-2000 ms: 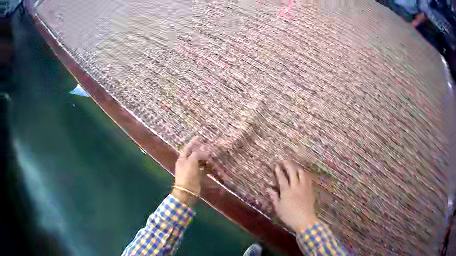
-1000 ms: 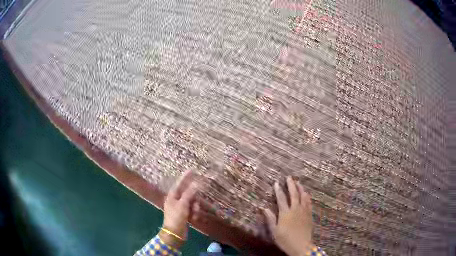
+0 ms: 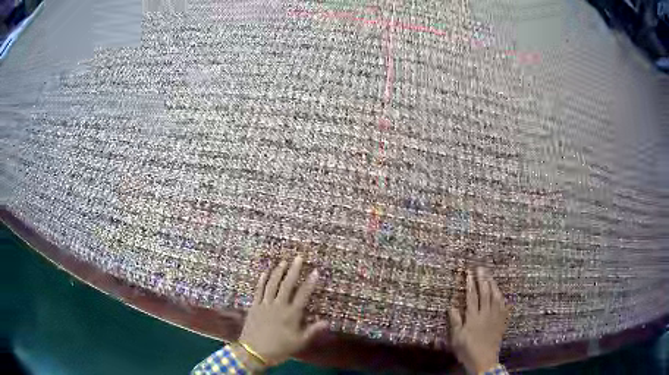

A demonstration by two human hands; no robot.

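Observation:
The tweed fabric [image 3: 315,168], beige-brown with multicoloured flecks and ribbed rows, covers most of the table. My left hand [image 3: 282,311] lies palm down on the fabric's near edge, fingers apart, a yellow band at the wrist. My right hand [image 3: 480,318] lies palm down on the near edge further right, its fingers closer together. Neither hand grips anything. No fold shows in the fabric between the hands.
The reddish-brown table edge [image 3: 176,315] curves along the near side. The green floor [image 3: 81,322] shows at the lower left. Thin red lines [image 3: 389,66] cross on the fabric at the far side. Dark, unclear shapes stand at both upper corners.
The view has turned, so the near edge runs more level and the red cross shows. My hands are further apart, with the left hand now flat. The ripple seen two seconds ago no longer shows.

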